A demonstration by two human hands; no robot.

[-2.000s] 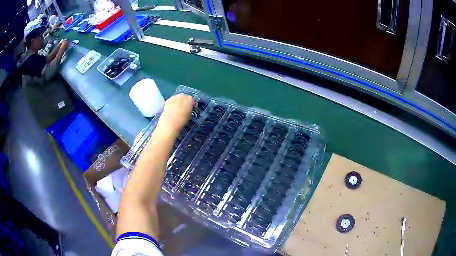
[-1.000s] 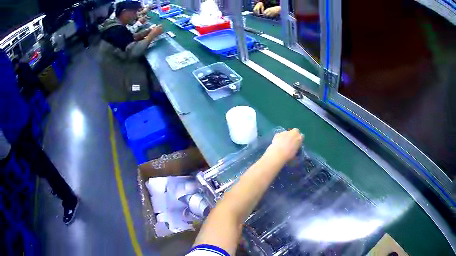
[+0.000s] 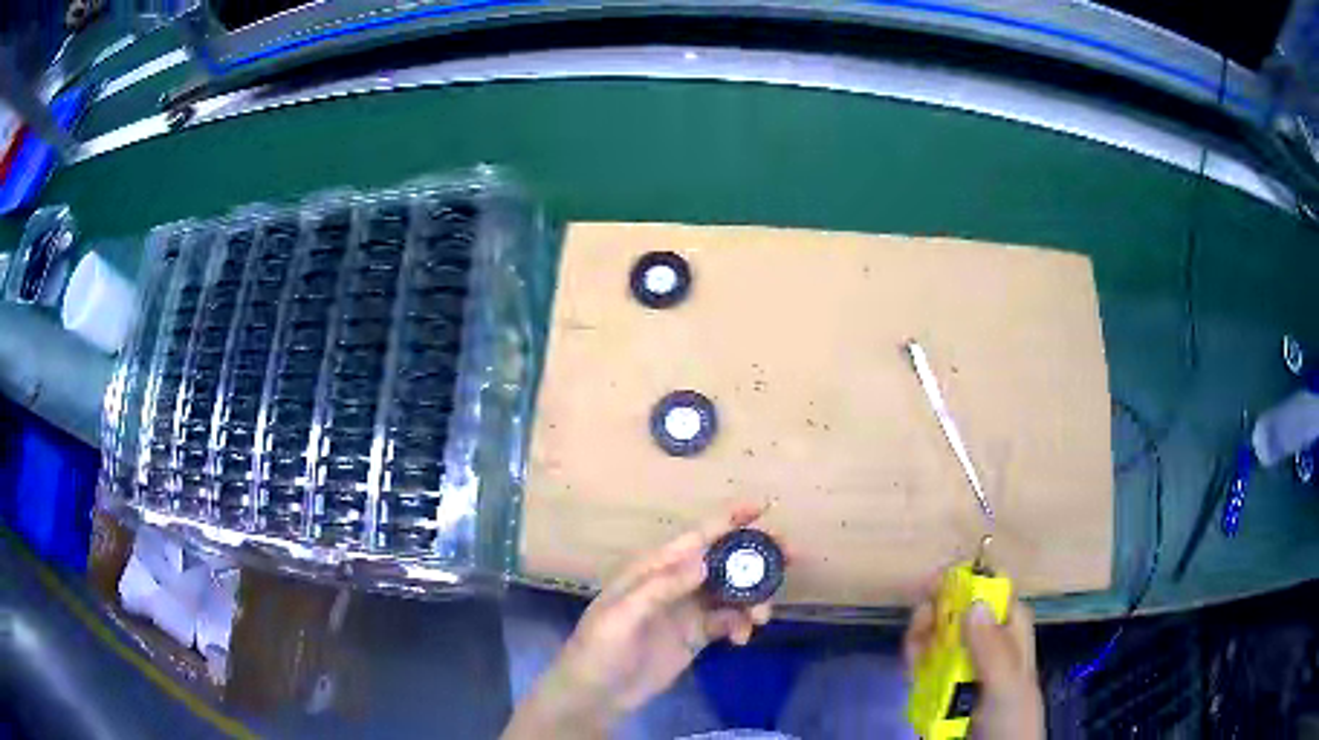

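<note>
My left hand [image 3: 644, 622] holds a small black wheel [image 3: 745, 565] with a pale hub by its rim, over the mat's near edge. My right hand [image 3: 1013, 672] grips a yellow-handled tool [image 3: 948, 665], its short metal tip pointing away from me. Two more black wheels lie flat on the tan cardboard mat [image 3: 810, 311], one at the back [image 3: 660, 279] and one nearer [image 3: 683, 422]. Slim silver tweezers [image 3: 948, 419] lie on the right part of the mat. Tiny dark specks are scattered on the mat.
A clear blister tray [image 3: 499, 362] full of black discs stands left of the mat. Beyond it are a white cylinder [image 3: 99, 301] and a clear bin [image 3: 41, 253]. Blue-handled pliers [image 3: 1237, 492] and a cable [image 3: 1157, 492] lie right. A carton [image 3: 282, 636] is below the tray.
The view has swung right and down to the mat. My left hand has left the tray's far corner and now holds a wheel. My right hand has come into view with the yellow tool.
</note>
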